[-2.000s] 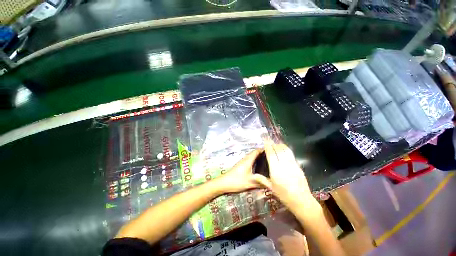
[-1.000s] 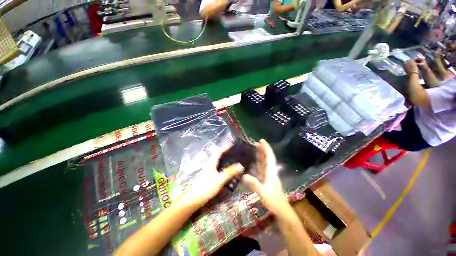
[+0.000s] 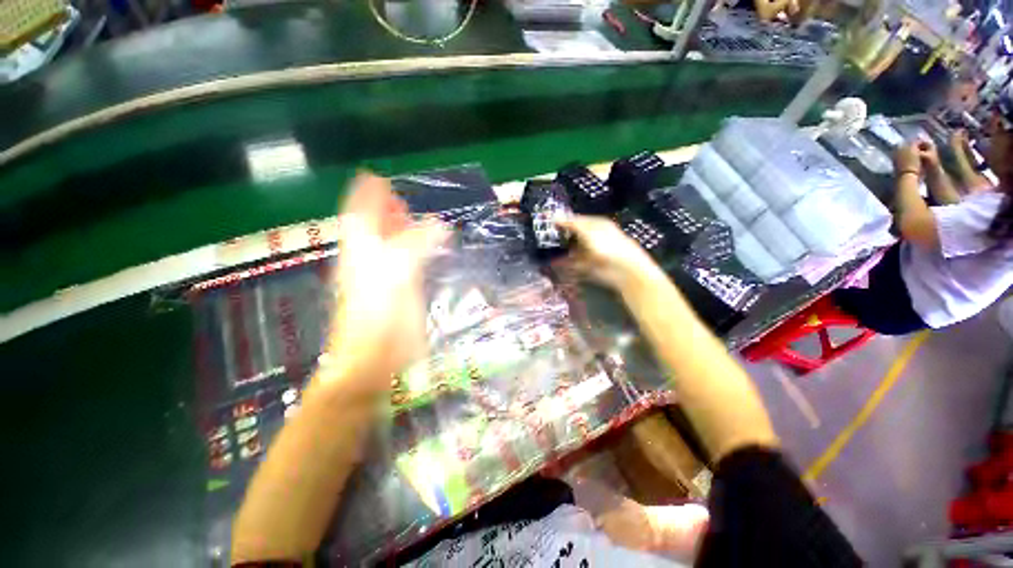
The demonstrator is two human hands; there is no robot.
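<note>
My right hand (image 3: pixel 600 246) is at a stack of keypad pieces (image 3: pixel 547 216), black with white digits, standing beside the clear bag at the left of the other piles; its fingers touch the near side of the stack. My left hand (image 3: pixel 383 227) is blurred, raised over the upper left part of the bag, and shows no piece in it. The clear plastic bag (image 3: pixel 483 277) lies crinkled on the printed work mat (image 3: pixel 250 333), with a dark block (image 3: pixel 444 191) at its far end. Other piles of keypad pieces (image 3: pixel 635 175) stand to the right.
Wrapped pale bundles (image 3: pixel 778 194) lie right of the black piles. The green conveyor belt (image 3: pixel 389 122) with a pale rail runs beyond the bench. At right, a person in a light shirt (image 3: pixel 964 239) sits near a red stool (image 3: pixel 805 333). A brown cardboard box (image 3: pixel 655 455) is below the bench edge.
My hands have moved apart. The black stack between them is now by the other piles, at my right hand. My left hand has moved up and left over the bag.
</note>
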